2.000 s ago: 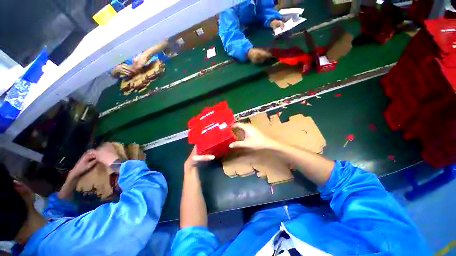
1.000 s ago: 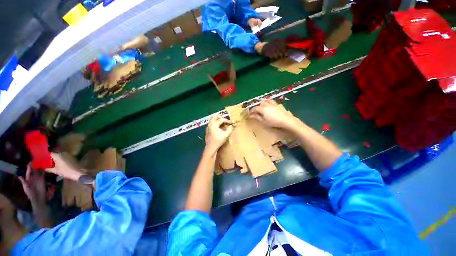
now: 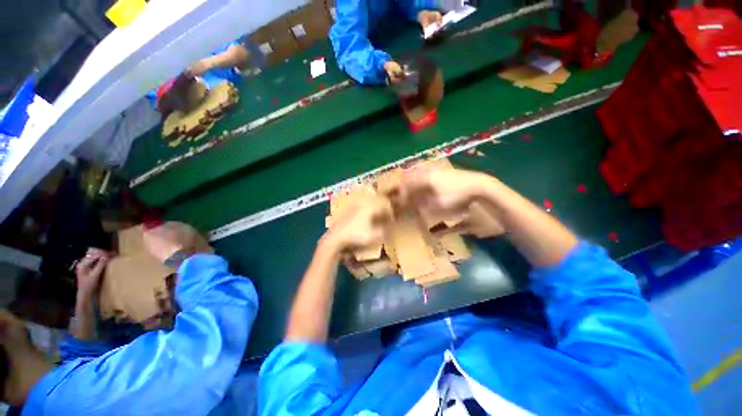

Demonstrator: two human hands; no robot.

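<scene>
A pile of brown die-cut box blanks [image 3: 419, 256] lies in front of me on the dark green worktop, plain side up. My left hand [image 3: 362, 221] is on the left part of the top blank, fingers bent at its edge. My right hand [image 3: 443, 195] is on the upper right part of the same blank. Both hands are blurred, and the flaps under the fingers are partly hidden. A folded box [image 3: 421, 110], red outside and brown inside, stands open on the green belt beyond the pale rail.
A tall red blank stack [image 3: 663, 146] stands at right. A neighbour at left works over another brown pile [image 3: 138, 280]. A worker opposite [image 3: 358, 41] has a hand at the belt box. Red scraps [image 3: 547, 205] lie on the worktop. A white shelf [image 3: 106, 97] crosses the upper left.
The red box I held two seconds ago left my hands, which moved to the blanks. The belt box has shifted right, to the opposite worker's hand.
</scene>
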